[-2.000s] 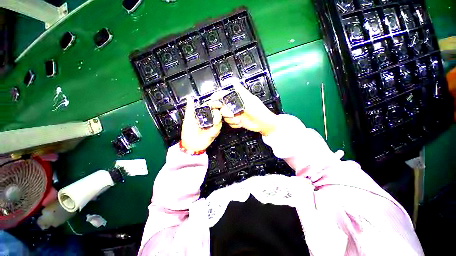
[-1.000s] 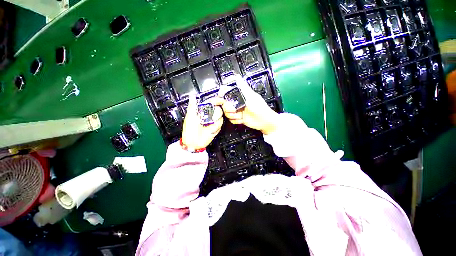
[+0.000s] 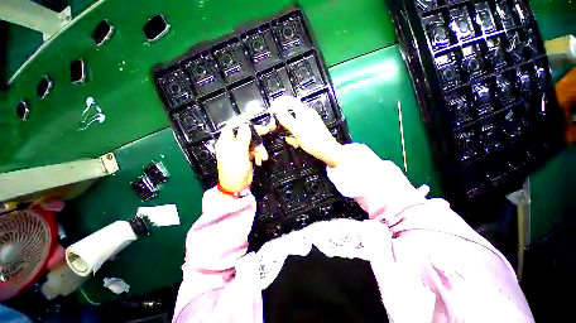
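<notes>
A black blister tray (image 3: 218, 107) lies in front of me with dark square units in many pockets; two pockets in its second row are empty. My left hand (image 3: 235, 154) and my right hand (image 3: 306, 131) meet over the middle of the tray. Between their fingertips is a small dark unit (image 3: 262, 118), bright with glare and partly covered by the fingers. Fingers of both hands appear to touch it. Whether a second unit is in the hands cannot be told.
A second filled black tray (image 3: 483, 94) lies at the right. A thin pale rod (image 3: 402, 135) lies between the trays. Single units (image 3: 155, 28) lie on the green surface at upper left. Spare units (image 3: 150, 180), a white roll (image 3: 101, 247) and a red fan (image 3: 25, 252) are at left.
My hands held one unit each, faces visible; now the fingertips have come together slightly higher and left, around a dark unit seen more edge-on. The whole view has shifted slightly.
</notes>
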